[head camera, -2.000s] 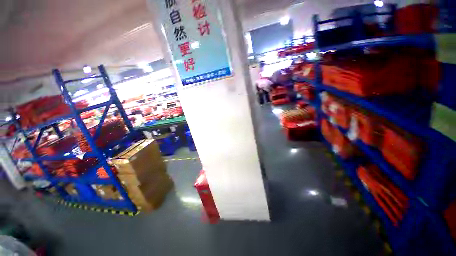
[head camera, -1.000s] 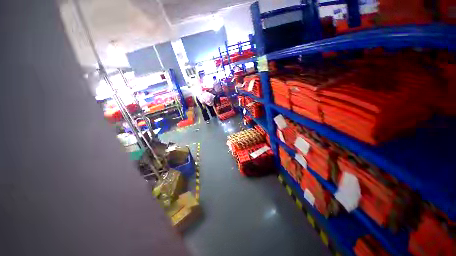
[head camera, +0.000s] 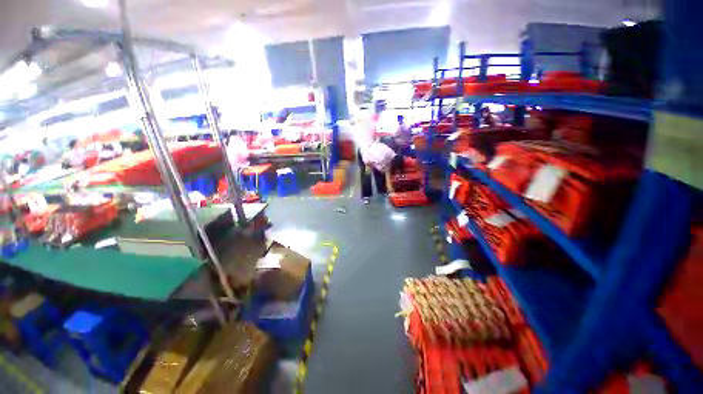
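Note:
Neither of my hands is in the picture. Nearest in front of me on the right, a stack of orange-red compartment trays (head camera: 455, 362) stands on the grey floor, with a patterned, pale top and a white paper on its lower front. Beside it, a tall blue rack (head camera: 532, 281) holds stacks of orange trays (head camera: 532, 173) with white paper sheets on them. The picture is somewhat blurred, so tray contents cannot be told.
An aisle (head camera: 361, 285) with yellow-black tape runs ahead. On the left are a green-topped bench (head camera: 100, 269), metal posts, a blue stool (head camera: 96, 327), cardboard boxes (head camera: 223, 362) and a blue bin (head camera: 285, 312). Further down, a person (head camera: 377, 161) bends beside an orange tray stack (head camera: 407, 198).
The view has moved forward past the white pillar into the aisle. The tray stack on the floor and the rack are nearer, and the left benches have come into view.

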